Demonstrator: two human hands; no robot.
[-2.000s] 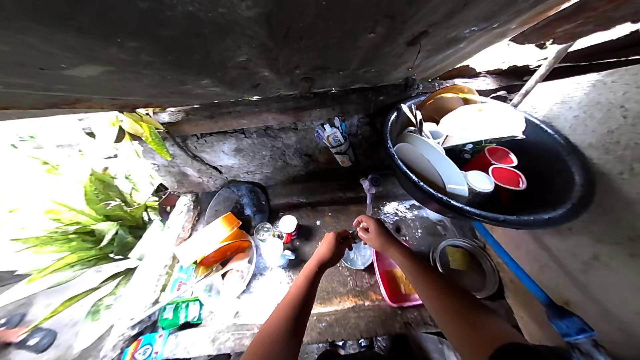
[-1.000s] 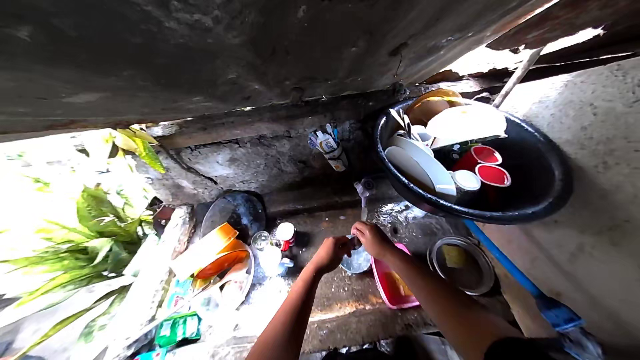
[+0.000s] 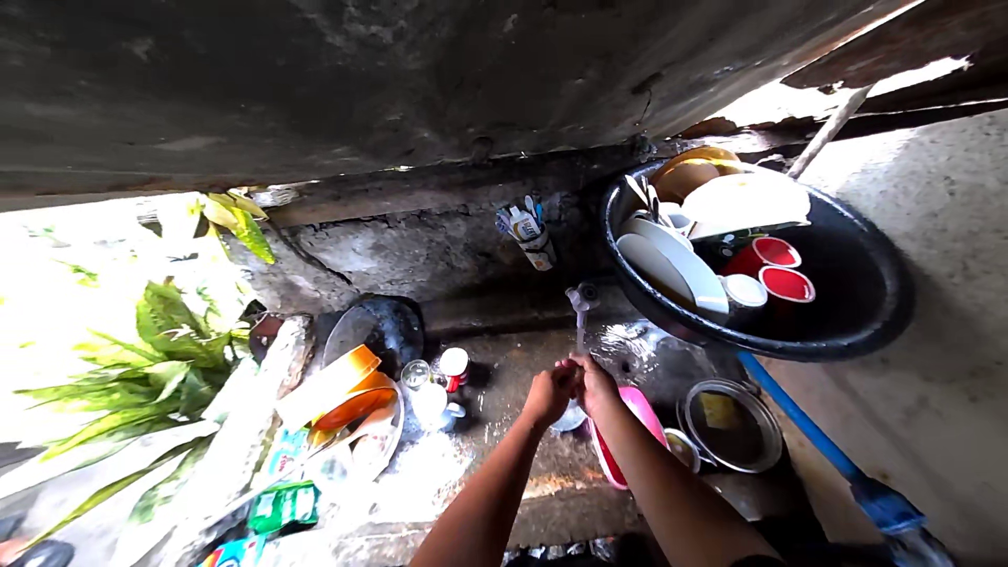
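Note:
My left hand (image 3: 551, 392) and my right hand (image 3: 592, 384) meet just below a pale plastic faucet (image 3: 581, 303), fingers curled together. Whether something small is between the fingers cannot be made out. Under the hands lies a clear or whitish bowl (image 3: 570, 416), partly hidden by them. A pink plastic basin (image 3: 644, 411) sits beneath my right forearm, which covers part of it. Right of it stands a round metal pan (image 3: 769, 431) with a yellowish piece inside.
A big black basin (image 3: 858, 315) at upper right holds plates, spoons and red cups (image 3: 786, 284). At left are orange plastic containers (image 3: 335, 386), a white-and-red cup (image 3: 453, 364), a glass (image 3: 415, 374) and a green packet (image 3: 283, 506). Toothbrushes stand in a wall holder (image 3: 539, 250). A blue-handled tool (image 3: 819, 433) leans right.
My hands stay together below the faucet, with only small shifts of the fingers. The basins and dishes have not moved.

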